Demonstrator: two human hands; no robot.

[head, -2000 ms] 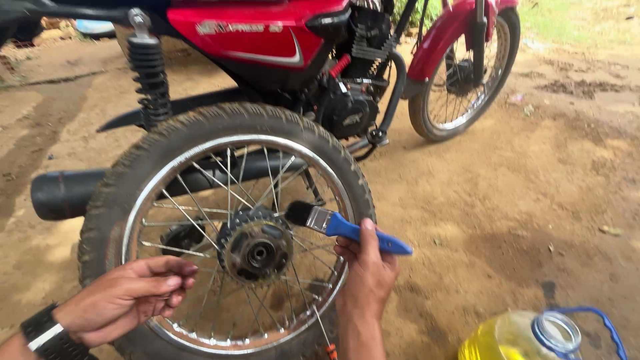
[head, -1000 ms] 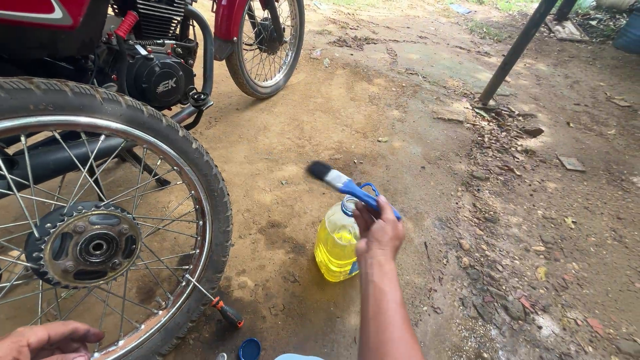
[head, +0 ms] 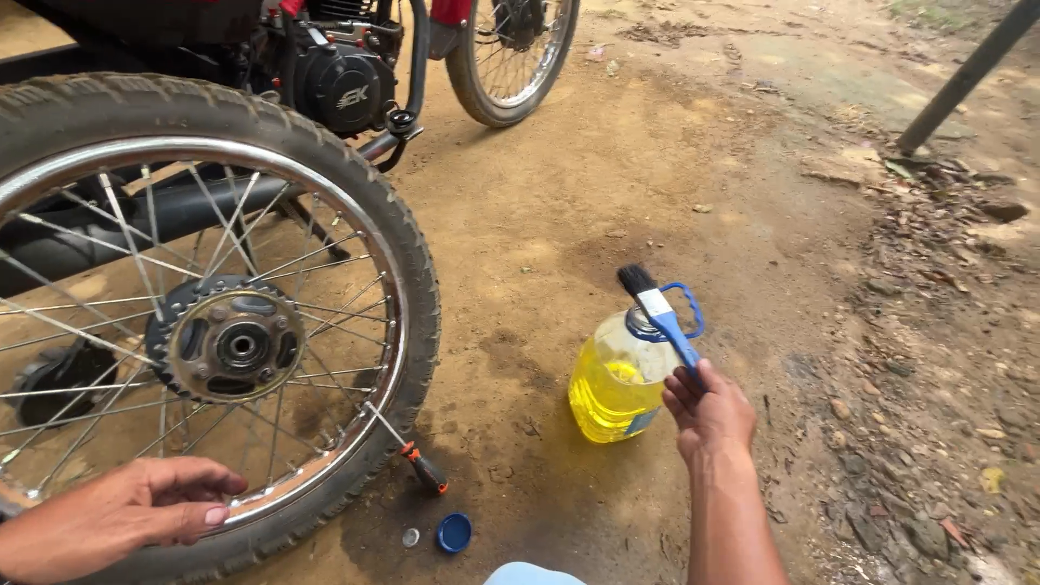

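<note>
My right hand (head: pixel 715 410) grips the blue handle of a paintbrush (head: pixel 662 321), its black bristles pointing up and left. The brush is in front of the open neck of a clear plastic jug (head: pixel 621 386) with a blue carry handle, partly filled with yellow liquid. At the lower left, my left hand (head: pixel 138 512) holds nothing, fingers apart, in front of the rim of a spoked motorcycle wheel (head: pixel 390 236). The wheel stands upright with its sprocket (head: pixel 236 340) facing me. Against its rim leans a screwdriver (head: pixel 422 469) with a black and orange handle.
A blue cap (head: pixel 454 533) and a small clear disc (head: pixel 410 537) lie on the dirt. Behind the wheel stands a red and black motorcycle (head: pixel 345 89). A dark post (head: pixel 967 77) rises at the upper right, near dry leaves and stones. Something light blue shows at the bottom edge.
My right hand has carried the brush away from the wheel hub to beside the jug's neck. The view has swung right and down.
</note>
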